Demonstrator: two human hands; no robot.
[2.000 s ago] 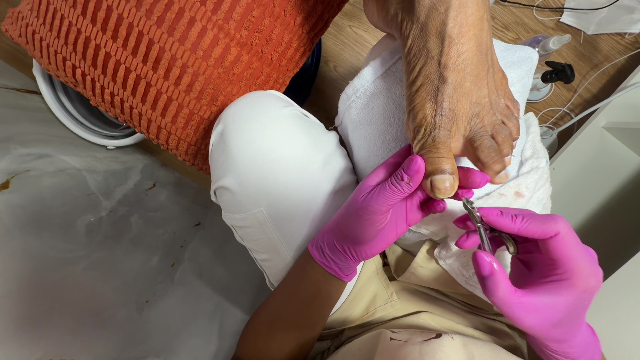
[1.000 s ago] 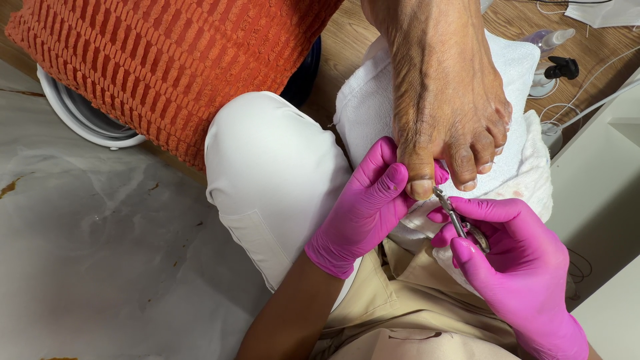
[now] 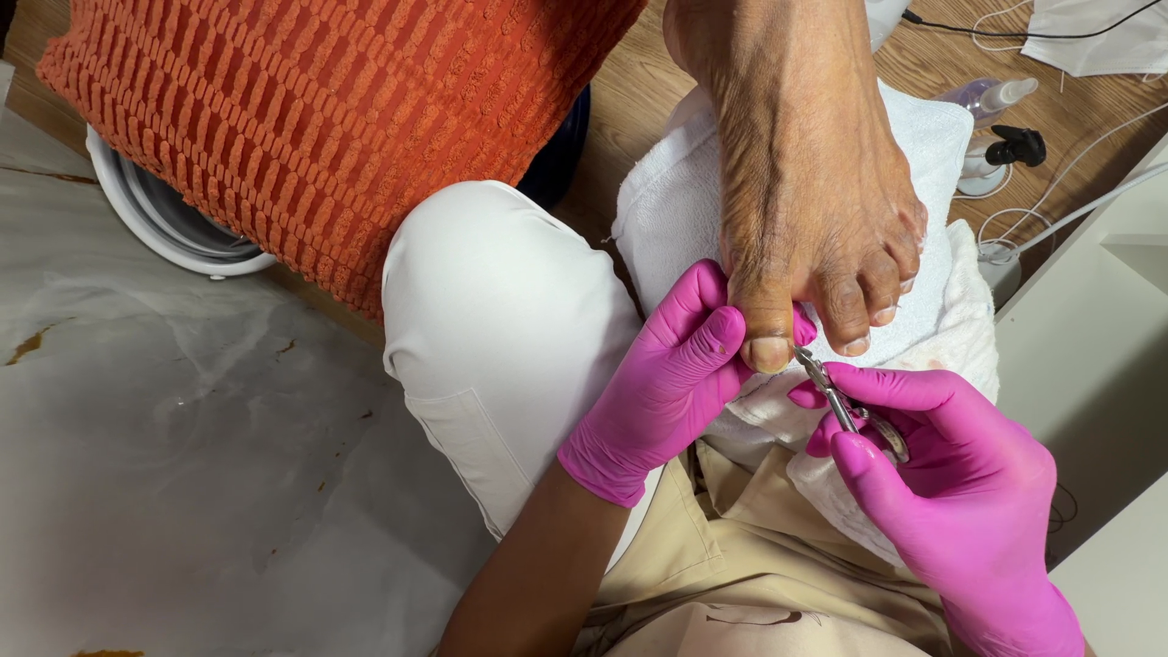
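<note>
A person's bare foot [image 3: 808, 182] comes down from the top of the view, over a folded white towel [image 3: 680, 201]. My left hand [image 3: 671, 383], in a pink glove, grips the big toe [image 3: 763, 310] from the left, with a fingertip showing on the toe's far side. In my right hand [image 3: 949, 474], also gloved in pink, metal cuticle nippers [image 3: 829, 391] are held between thumb and fingers. Their jaws are at the right edge of the big toenail [image 3: 768, 354]. Whether the jaws are closed is too small to tell.
An orange textured cushion [image 3: 319, 119] lies upper left, over a white-rimmed round basin [image 3: 182, 251]. Beside my hands is a white-trousered knee [image 3: 502, 319]. Spray bottles [image 3: 990, 96], cables and a face mask [image 3: 1100, 36] are at upper right. A pale furniture panel [image 3: 1086, 301] borders the right.
Since two seconds ago, the foot and both hands have shifted slightly left and up. The nippers remain in my right hand, near the big toe's right side.
</note>
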